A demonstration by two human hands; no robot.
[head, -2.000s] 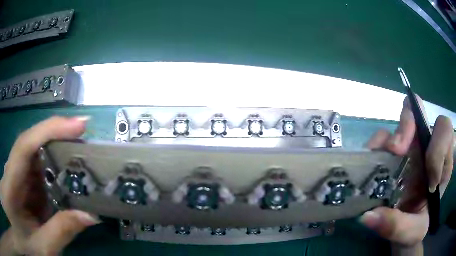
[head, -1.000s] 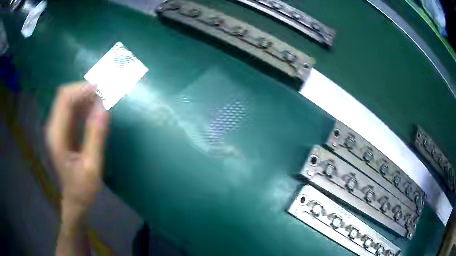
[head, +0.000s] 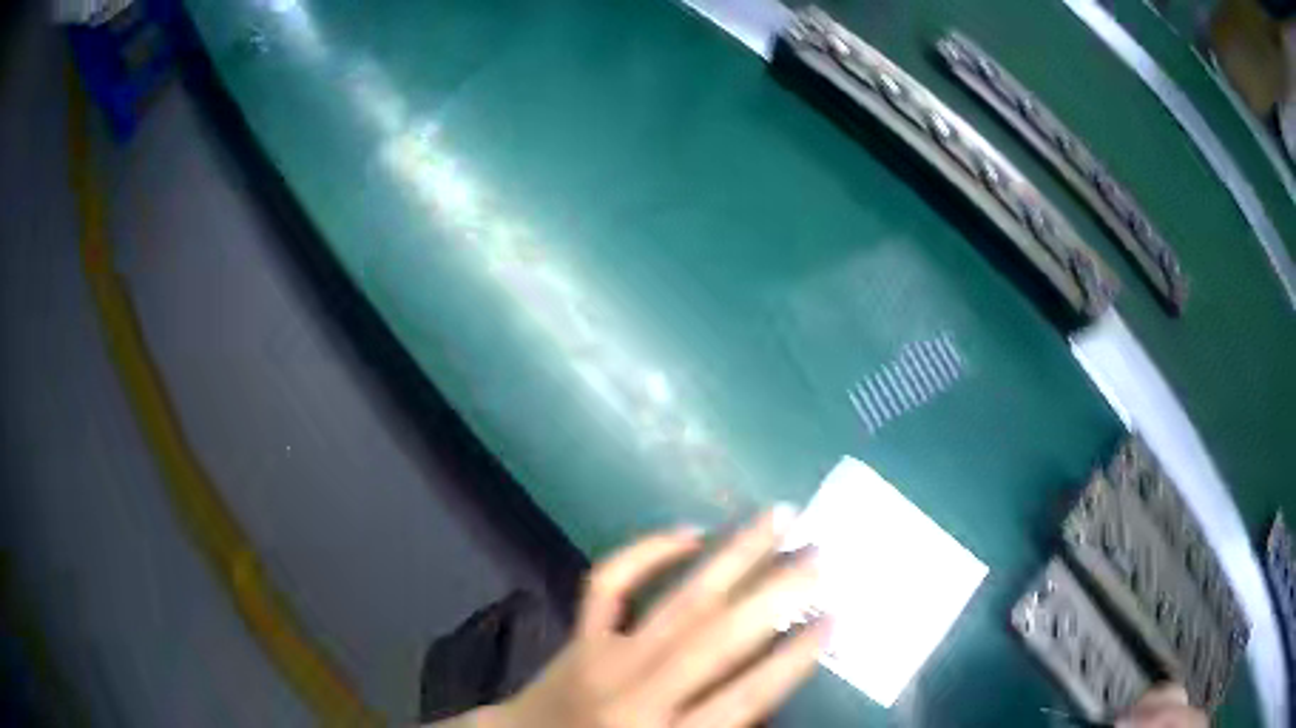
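My left hand point(head: 697, 626) is at the bottom centre, its fingertips on the left edge of a square white card point(head: 898, 586), which it holds over the green bench. A clear sheet point(head: 874, 306) with rows of pale dots point(head: 907, 381) lies flat beyond the card. Several grey fixture bars point(head: 1165, 569) with nests stand side by side at the lower right, blurred. A small part of my right hand point(head: 1165, 708) shows at the bottom edge by the nearest bar point(head: 1080, 637); its grip is hidden.
Two more fixture bars, one point(head: 952, 164) by the pale metal strip point(head: 1137, 377) and one point(head: 1066, 164) on the green belt point(head: 1222, 356), lie at the upper right. The bench point(head: 569, 171) ends at a dark left edge above a grey floor with a yellow line point(head: 157, 469).
The view has swung, and the bench now runs more steeply. My left hand has brought the white card from the far left to beside the clear sheet and fixtures. Part of my right hand now shows.
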